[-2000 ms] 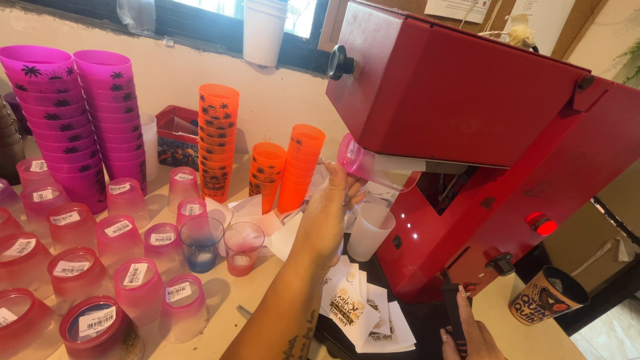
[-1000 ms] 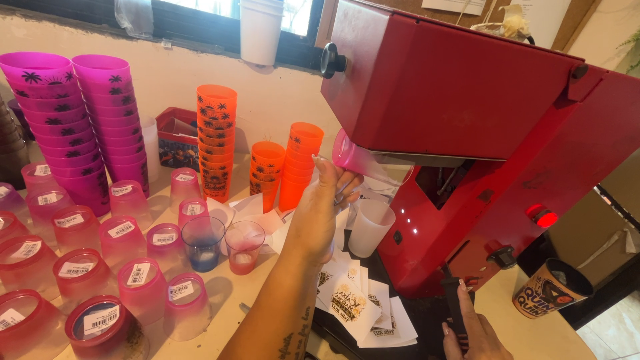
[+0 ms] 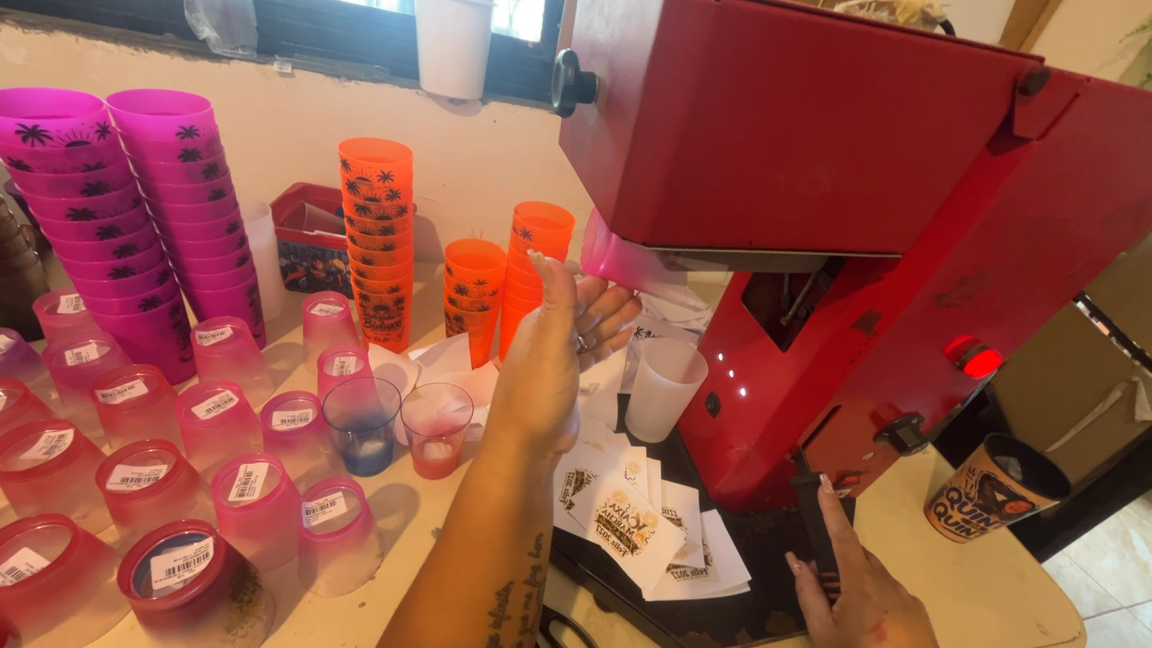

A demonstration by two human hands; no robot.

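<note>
A pink-and-clear plastic cup (image 3: 630, 261) lies sideways under the head of a red heat press (image 3: 774, 126). My left hand (image 3: 562, 342) is raised beside the cup's base, palm toward the machine, fingers apart; whether the fingertips touch the cup cannot be told. Low at the right, my right hand (image 3: 855, 576) rests on the machine's black lever (image 3: 814, 522), index finger extended along its top and the other fingers curled by its side. Printed transfer papers (image 3: 634, 531) lie loosely piled on the black base between my hands. A frosted white cup (image 3: 664, 391) stands behind them.
Upturned pink frosted cups (image 3: 220, 414) with stickers crowd the left. Stacked purple cups (image 3: 193, 207) and orange cups (image 3: 376, 243) stand behind. Two tinted cups (image 3: 436, 427) are near my left forearm. A printed cup (image 3: 994, 490) stands at the right, and a red box (image 3: 310, 238) by the wall.
My left hand has opened from around the base of the pink cup, its fingers now spread beside it. My right hand stays at the lever.
</note>
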